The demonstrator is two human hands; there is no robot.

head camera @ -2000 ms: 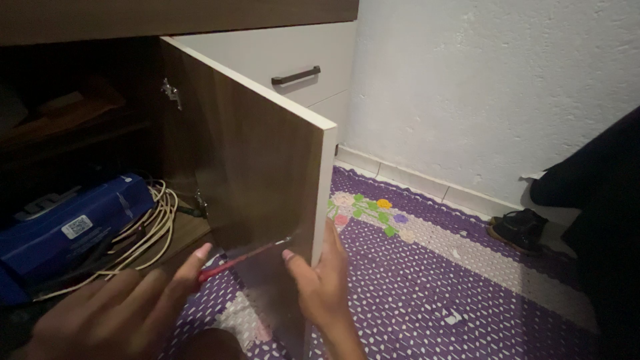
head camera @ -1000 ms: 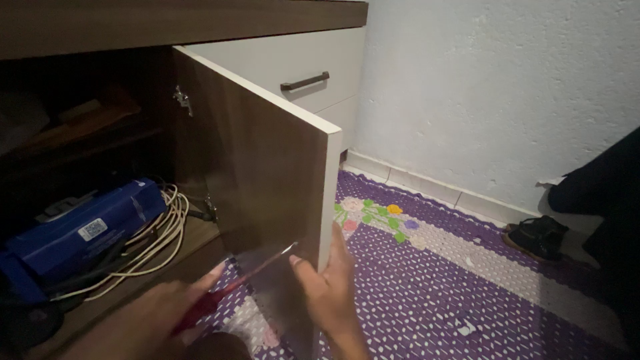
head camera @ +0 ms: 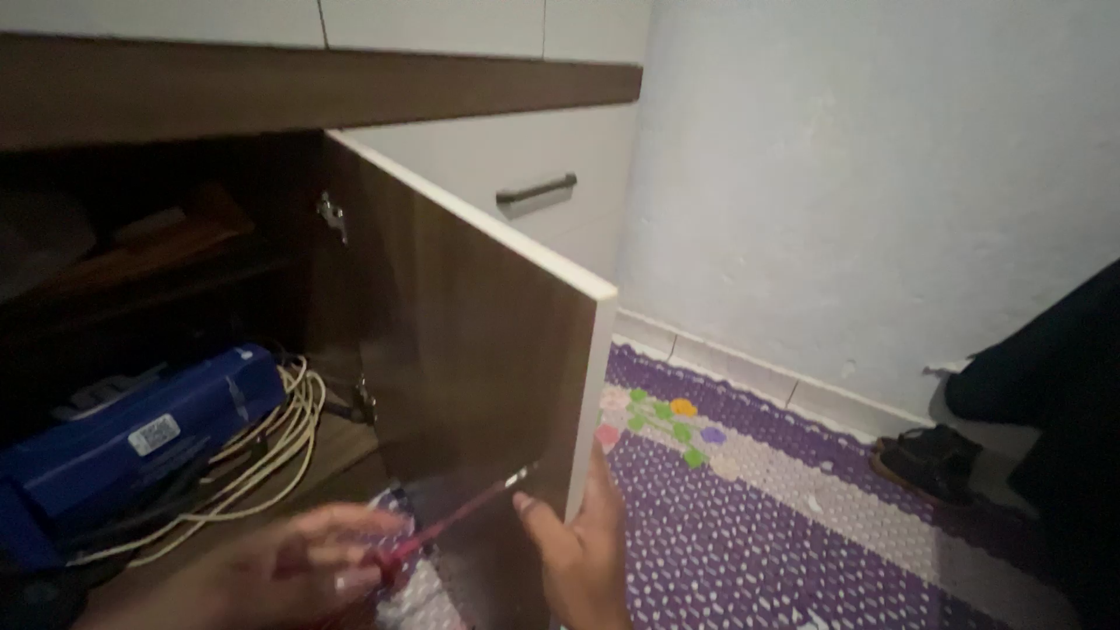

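A white-edged cabinet door (head camera: 472, 350) with a dark wood-look inner face stands swung out from the cabinet. My right hand (head camera: 577, 542) grips its free edge low down, thumb on the inner face and fingers behind. My left hand (head camera: 324, 560), blurred, is around the handle of a red screwdriver (head camera: 455, 518). Its shaft slants up to the right, and the bright tip is at the door's inner face, close to my right thumb. What the tip touches is too small to tell. An upper hinge (head camera: 332, 217) and a lower hinge (head camera: 364, 401) join the door to the cabinet.
Inside the cabinet are a blue box (head camera: 219, 402) and coiled cream cable (head camera: 302, 437); papers (head camera: 166, 236) rest on the shelf above. A drawer handle (head camera: 535, 189) is behind the door. A purple crocheted rug (head camera: 744, 534) covers the floor. Dark shoes (head camera: 927, 464) and dark cloth (head camera: 1050, 376) are at right.
My left hand has shifted at the screwdriver's handle, its fingers now more spread. My right hand stays on the door edge. The view has tilted up somewhat.
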